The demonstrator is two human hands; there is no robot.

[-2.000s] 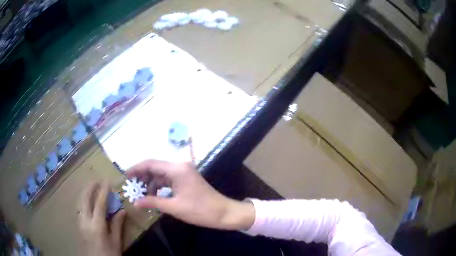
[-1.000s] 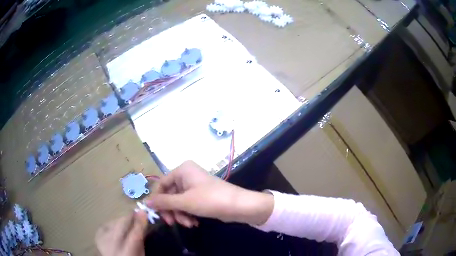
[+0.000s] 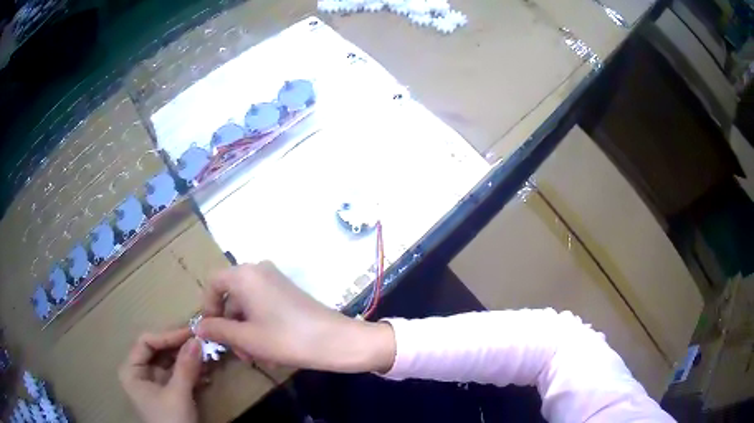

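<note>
My left hand [image 3: 164,373] and my right hand [image 3: 277,320] meet at the lower left, over the cardboard. Their fingertips pinch a small white toothed gear [image 3: 212,350], partly covered by the fingers. A small pale piece shows between the fingertips above it; I cannot tell whether it is part of a motor. One silver-blue motor [image 3: 355,217] lies on the white sheet [image 3: 430,178], its red wires running over the sheet's near edge.
A row of motors [image 3: 130,215] with wires lies across the clear blister tray [image 3: 91,178] and white sheet. Loose white gears [image 3: 397,10] lie at the far side. More white gears [image 3: 37,405] are at the lower left edge. A cardboard carton [image 3: 579,256] stands right of the bench.
The motor seen lying just beyond my hands a second ago is no longer visible there. Both hands have moved slightly left and stay together at the gear. The view has shifted slightly.
</note>
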